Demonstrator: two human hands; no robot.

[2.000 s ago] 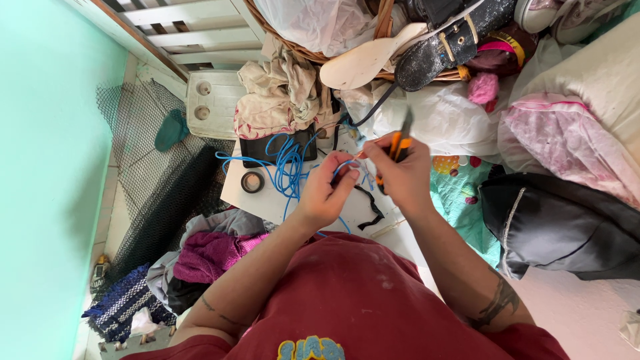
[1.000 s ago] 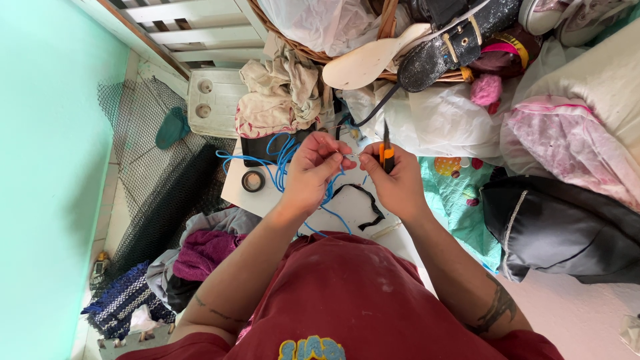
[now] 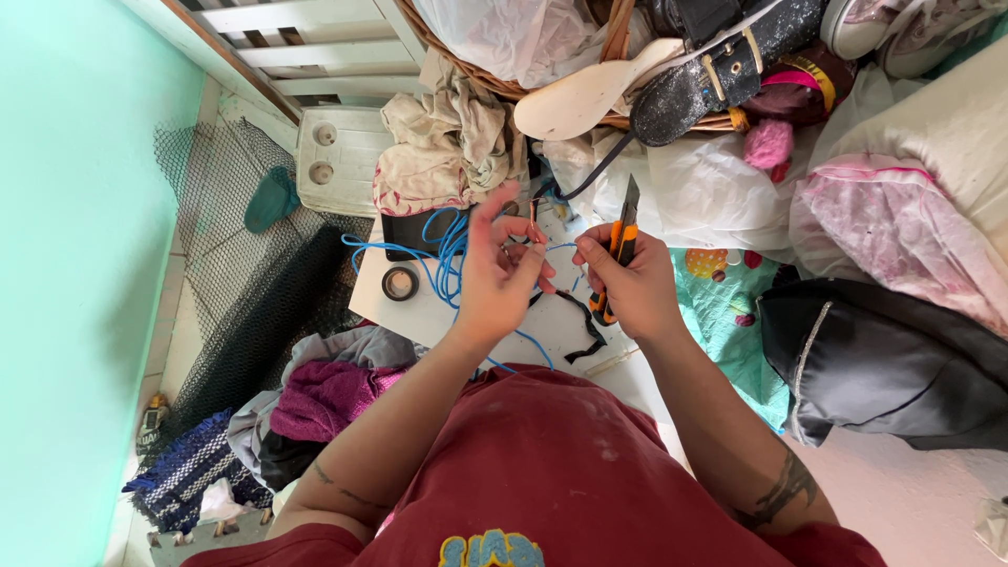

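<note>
My left hand [image 3: 504, 276] pinches a blue electrical wire whose bared copper strands [image 3: 534, 219] stick up past the fingertips. In my right hand [image 3: 634, 276] is an orange and black utility knife [image 3: 622, 248], its blade out and pointing up, away from my body; thumb and index finger also meet near a bit of blue wire. Loops of blue wire [image 3: 447, 268] lie left of my left hand. A roll of black tape [image 3: 400, 283] rests on the white surface, and a crumpled black strip [image 3: 587, 323] lies below the knife.
Black mesh [image 3: 252, 315] and piled clothes [image 3: 323, 394] are at the left. A crumpled beige cloth [image 3: 449, 142] lies beyond the wire, beside a white molded tray [image 3: 339, 161]. Shoes and a wicker basket [image 3: 465, 67] stand at the top; a black bag [image 3: 866, 362] sits at the right.
The knife has come upright in my right hand since the first frame. My left hand's fingers have spread, and bared copper now shows plainly above them.
</note>
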